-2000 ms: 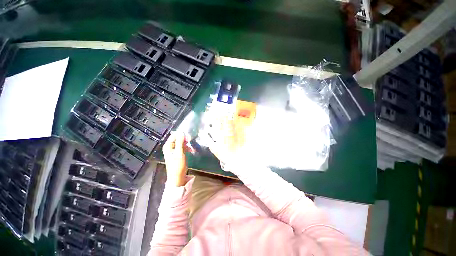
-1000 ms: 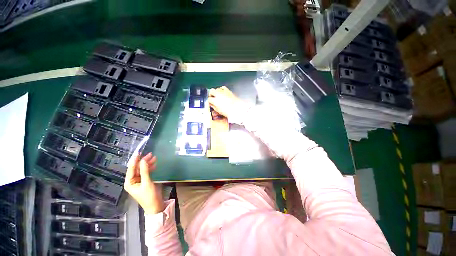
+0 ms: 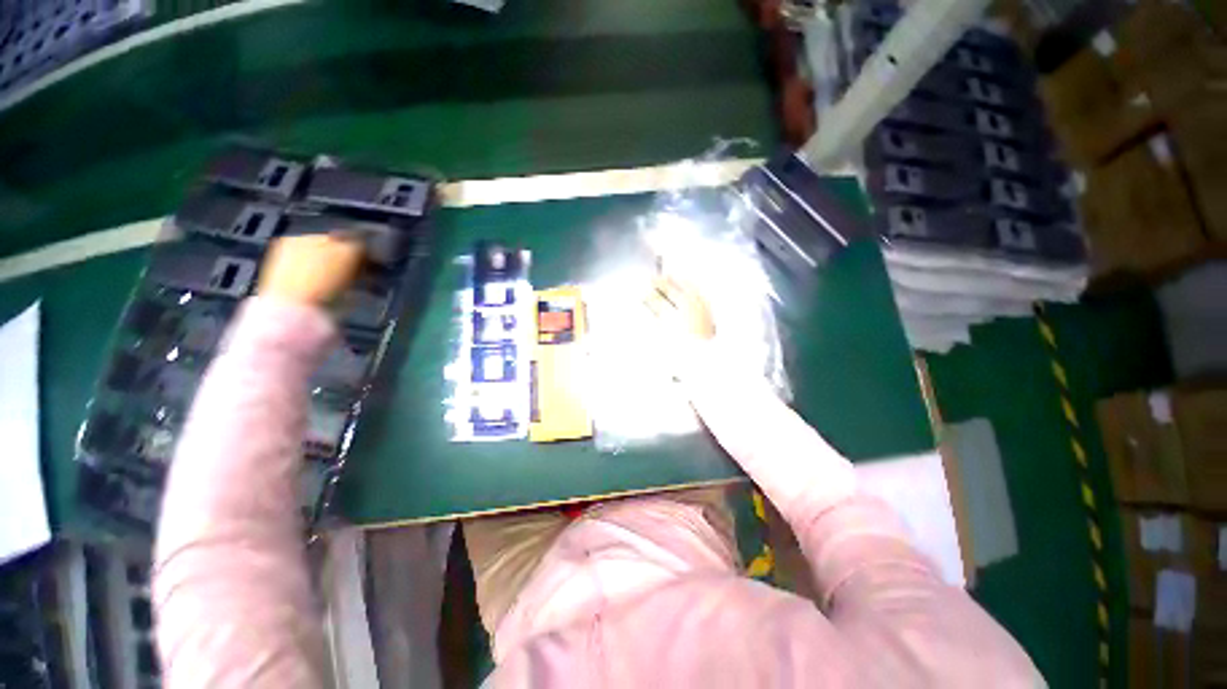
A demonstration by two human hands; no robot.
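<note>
My left hand (image 3: 312, 269) is blurred and lies over the upper part of the blister tray (image 3: 353, 464), at the dark plastic housings (image 3: 366, 190). Its fingertips meet a housing in the right row; whether they grip it cannot be told. My right hand (image 3: 684, 310) is over the glaring clear plastic bag (image 3: 633, 390), washed out by light; what its fingers hold cannot be seen. The label sheet (image 3: 494, 364) with dark blue blocks lies flat on the green mat. The orange-yellow strip (image 3: 561, 390) with a dark opening lies just right of it.
Loose dark panels (image 3: 801, 209) lie at the bag's upper right. A tray stack (image 3: 989, 276) and a pale post (image 3: 895, 67) stand at the right. A white paper sheet (image 3: 20, 438) is at the left edge. Cartons (image 3: 1144, 471) are at the far right.
My left hand has moved from the tray's lower right edge up over its housings. My right hand has left the orange strip and moved right onto the bag. The camera view has shifted.
</note>
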